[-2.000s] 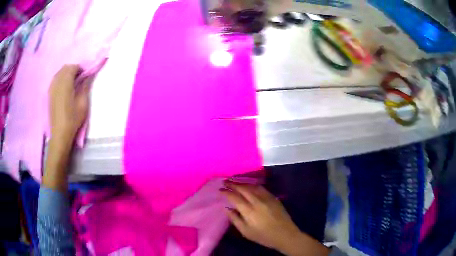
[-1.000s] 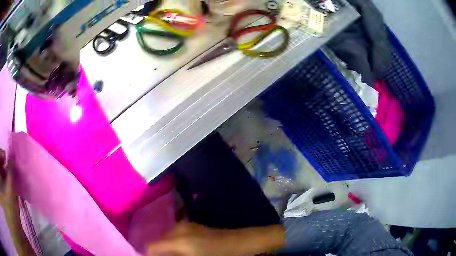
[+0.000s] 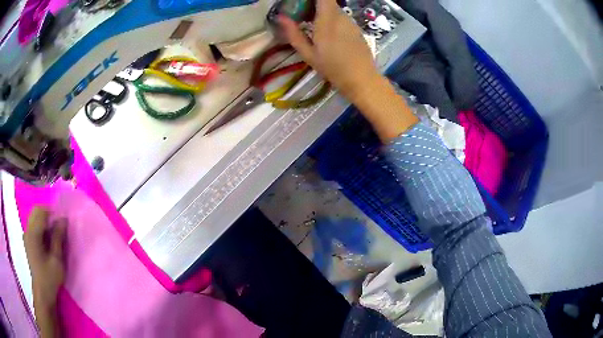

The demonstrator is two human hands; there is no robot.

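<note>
A pale pink panel (image 3: 119,264) lies over a hot pink panel (image 3: 99,191) at the left, below the sewing machine head (image 3: 79,86) marked "JACK". The panels hang past the table's front edge. My left hand (image 3: 47,264) is blurred at the pale panel's left side; its grip on the fabric is unclear. My right hand (image 3: 330,53) is at the top, away from the fabric, its fingers at a small dark rounded item (image 3: 291,12). Whether they grip it is unclear. The needle area is dark and partly cut off at the left.
Scissors with red and yellow handles (image 3: 294,89) lie below my right hand. A green-handled tool (image 3: 165,109) and a red-and-white item (image 3: 192,68) lie near the machine. A ruled strip (image 3: 231,155) runs along the table's front edge. A blue basket (image 3: 529,158) holds pink and grey cloth.
My right hand has moved from the low front up to the table's far right. The pale panel now lies over the hot pink one. The view has swung right.
</note>
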